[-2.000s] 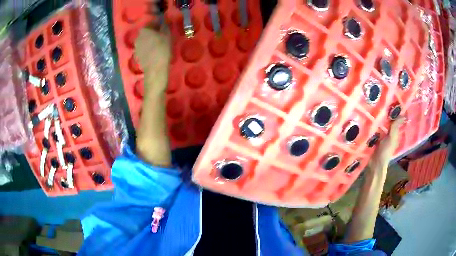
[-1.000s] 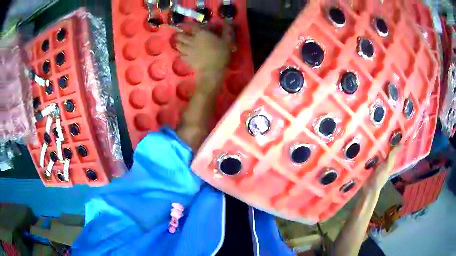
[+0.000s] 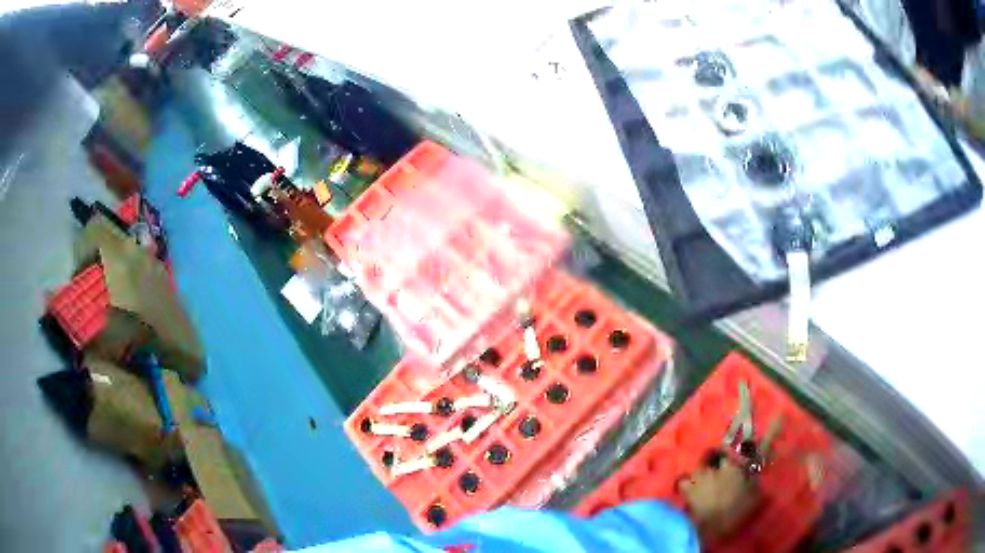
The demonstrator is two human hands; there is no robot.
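Note:
My left hand (image 3: 722, 499), bare and blurred, reaches from a blue sleeve over a red-orange tray (image 3: 621, 486) with round hollows, at the lower right. Its fingertips are beside dark watch heads (image 3: 747, 449) with pale straps at that tray's upper part. Whether they grip one is unclear. My right hand is not in view. A corner of another red tray (image 3: 902, 540) with black watch heads shows at the bottom right edge. To the left, a red tray (image 3: 551, 405) holds rows of black watch heads and several white-strapped watches lying across pockets.
An empty-looking red tray (image 3: 448, 243) under film overlaps the strapped-watch tray. A black mat (image 3: 691, 286) with film and watches lies on the white worktop (image 3: 907, 335); one strap (image 3: 797, 308) hangs past its edge. Cardboard boxes (image 3: 135, 286) and a red crate (image 3: 79, 313) stand on the floor.
The view has swung left and up, bringing in the bench, worktop and floor. The large watch tray is now mostly out of view, and my right hand has left the picture.

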